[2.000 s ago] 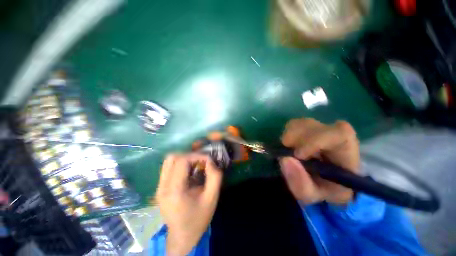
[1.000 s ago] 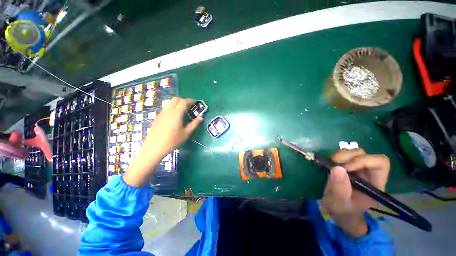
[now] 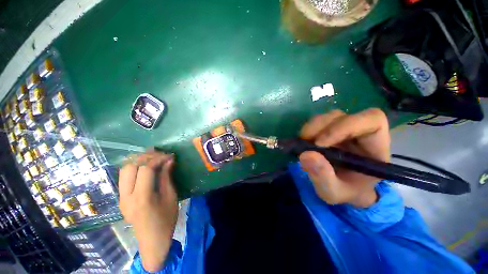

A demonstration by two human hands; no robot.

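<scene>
A watch case with a circuit board [image 3: 222,148] sits in the orange holding fixture [image 3: 248,147] near the bench's front edge. My right hand [image 3: 348,155] grips the black soldering iron [image 3: 369,165] like a pen; its metal tip points left and reaches the fixture's upper right part beside the case. My left hand [image 3: 150,187] is left of the fixture, fingers curled, at the end of the thin solder wire [image 3: 120,146]. Whether it pinches the wire cannot be told. A second watch case [image 3: 147,111] lies on the green mat up and left of the fixture.
A clear blister tray [image 3: 59,128] of silver-yellow cells is at left, with a black parts tray [image 3: 32,230] beyond it. A small white piece [image 3: 322,92] lies right of centre. The tan tip-cleaning pot [image 3: 310,24] is at the top, the black fume fan [image 3: 396,59] upper right.
A watch case now sits in the fixture, which was empty one second ago. My left hand has come back from the loose cases toward the fixture. The iron's tip has moved to the fixture.
</scene>
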